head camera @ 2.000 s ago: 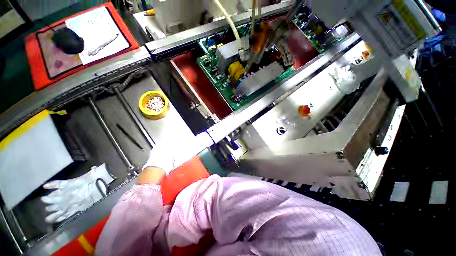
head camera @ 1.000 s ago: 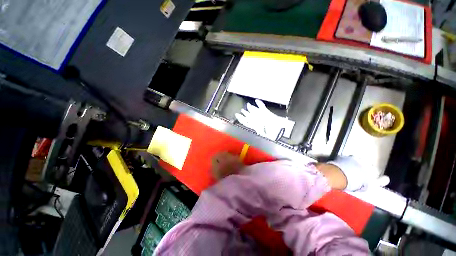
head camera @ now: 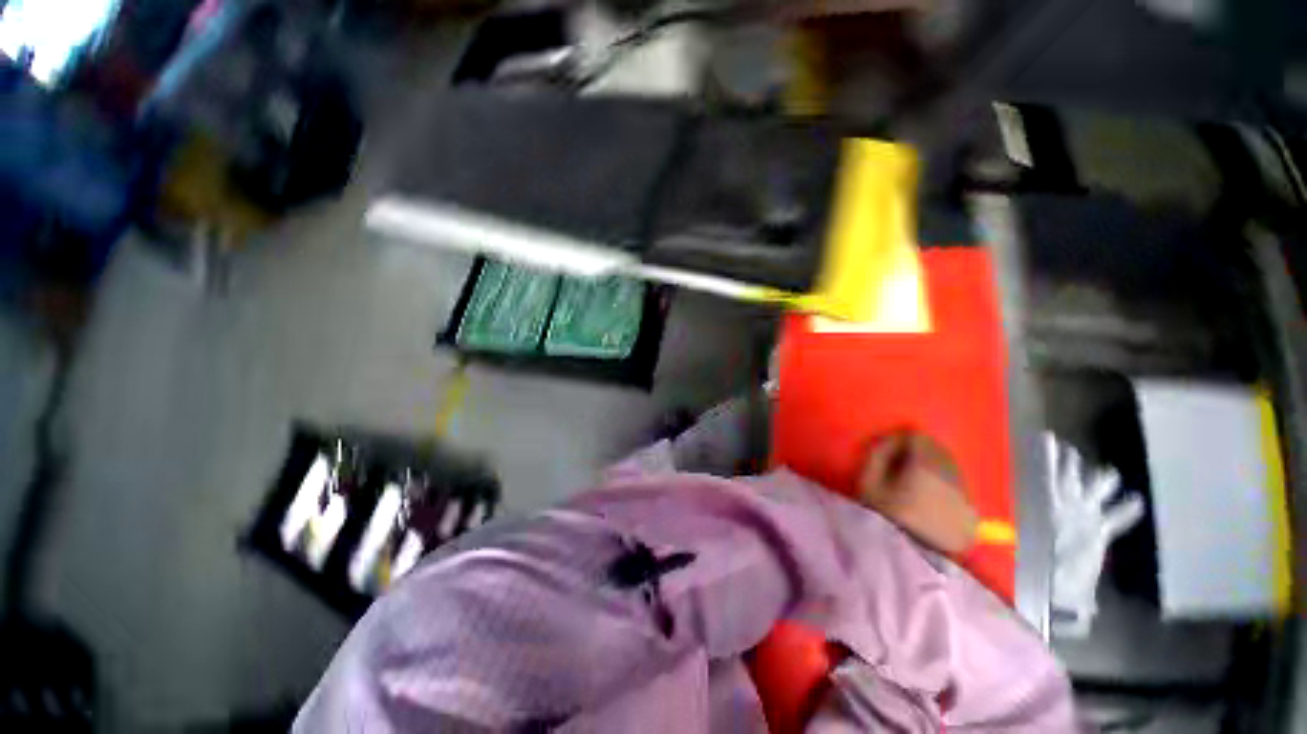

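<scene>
My right hand (head camera: 917, 491) is bare and blurred. It rests on the red mat (head camera: 889, 387), just beyond the pink sleeve; its finger shape cannot be told and nothing shows in it. My forearms look folded, with the left sleeve lying across the front. My gloved left hand does not show. A spare white glove (head camera: 1084, 538) lies flat to the right of the mat. A white sheet with a yellow edge (head camera: 1211, 502) lies beside the glove.
A yellow and white card (head camera: 874, 237) lies at the mat's far end. A black tray with two green boards (head camera: 595, 313) is on the floor at left. Nearer, another black tray holds boards with pale bars (head camera: 376, 534). A long pale bar (head camera: 495, 237) lies beyond.
The view has swung left, bringing the floor and trays in. The yellow ring-shaped container and the mouse have left the view. My gloved left hand no longer shows. My right hand stays on the mat.
</scene>
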